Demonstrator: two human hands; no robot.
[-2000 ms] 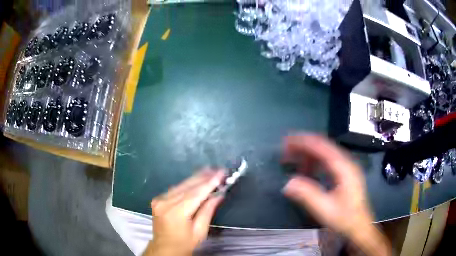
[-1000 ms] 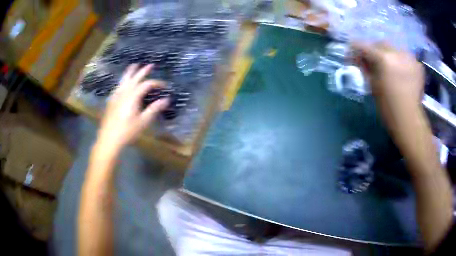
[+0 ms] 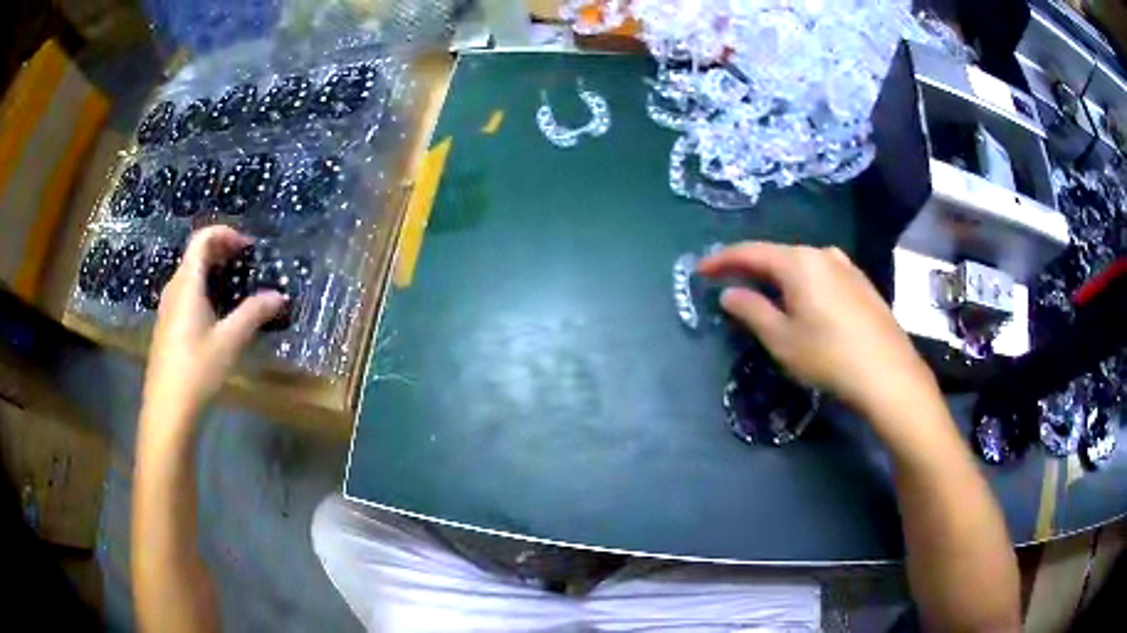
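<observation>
My left hand [image 3: 223, 297] is over the near right part of the clear blister tray [image 3: 324, 309], its thumb and fingers around a dark ring [image 3: 262, 275] in the nearest row. My right hand [image 3: 785, 297] is above the green mat and pinches a clear curved plastic piece [image 3: 686, 292] at its fingertips. A dark ring assembly [image 3: 769, 402] lies on the mat just below the right hand, partly hidden by it. Another clear U-shaped piece [image 3: 575, 120] lies alone near the mat's far edge.
A large heap of clear pieces [image 3: 779, 74] lies at the far right of the mat [image 3: 519, 272]. A black-and-white screw feeder [image 3: 976, 210] stands at right, with a pile of ring assemblies [image 3: 1094, 247] beyond it. A cardboard carton [image 3: 309, 390] is under the tray.
Since one second ago, my right hand has come back from the heap with a clear piece. My left hand remains at the tray. The view has turned right.
</observation>
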